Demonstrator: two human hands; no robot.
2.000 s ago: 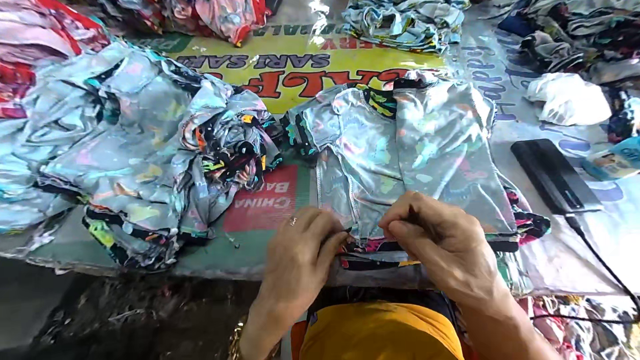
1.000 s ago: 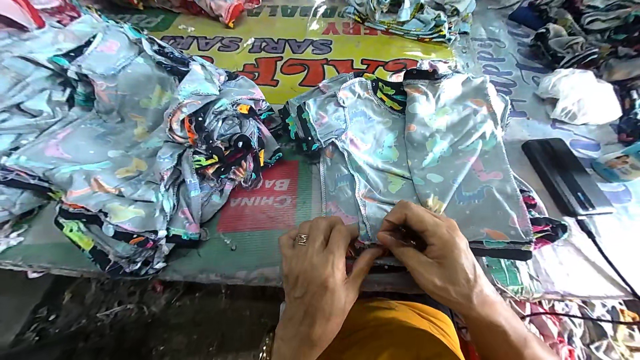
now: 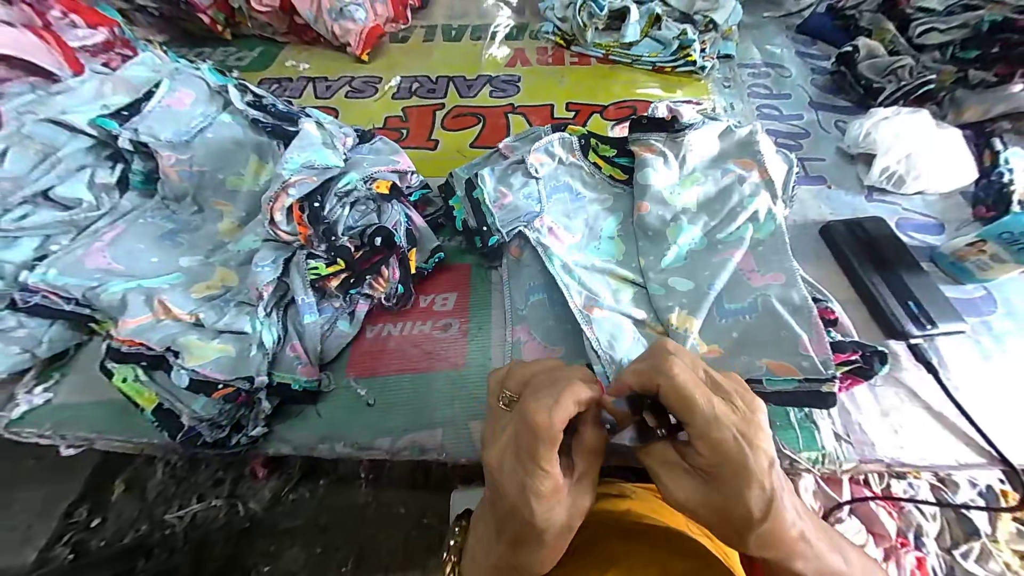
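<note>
A grey printed garment with black trim lies inside out on the table, on top of other cloth. My left hand, with a ring on one finger, pinches the garment's near edge. Close beside it, my right hand grips the same edge between thumb and fingers, and a small dark piece shows there; whether it is trim or a tool I cannot tell. The fingertips of both hands nearly touch. To the left lies a heap of similar grey garments, with a bunched dark-trimmed bundle at its right side.
Red and pink cloth and light blue garments lie at the back. On the right are dark cloth, a white plastic bag, a black power bank with a cable, and a blue-white packet. The table's near edge runs below.
Both hands have stayed at the garment's near edge, their fingers shifting. The garment's lower left part is now drawn into a slanting fold toward my fingers.
</note>
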